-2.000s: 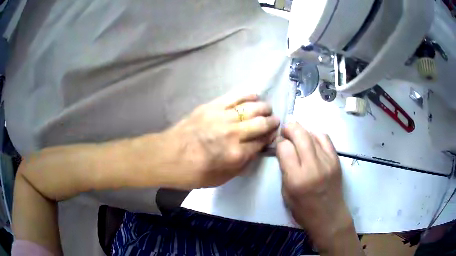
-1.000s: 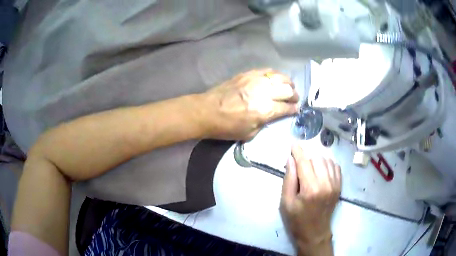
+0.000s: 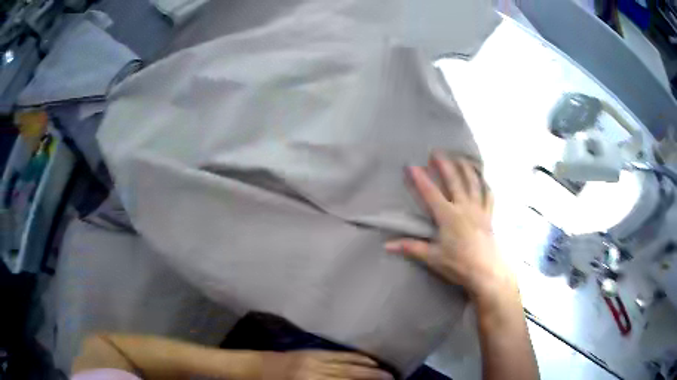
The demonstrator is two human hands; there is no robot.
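Observation:
A large grey-beige cloth panel [image 3: 297, 148] covers the middle of the view, wrinkled, with a dark fold or slit across it. My right hand [image 3: 453, 223] lies flat on the panel's right side with fingers spread. My left hand [image 3: 334, 365] is at the bottom edge, partly cut off, by the panel's lower edge and dark cloth [image 3: 275, 332]; its fingers are blurred and I cannot tell if they grip cloth. The sewing machine head [image 3: 594, 159] is at the right, blurred, away from both hands.
Red-handled snips [image 3: 617, 313] lie on the white table [image 3: 505, 111] below the machine head. At the left are a pale bin [image 3: 30, 215] with coloured items and a folded grey cloth pile [image 3: 74, 63]. More grey cloth hangs at the lower left.
The view has shifted left. The panel has moved away from the needle area. My right hand has moved onto the cloth and spread open. My left hand has dropped to the bottom edge.

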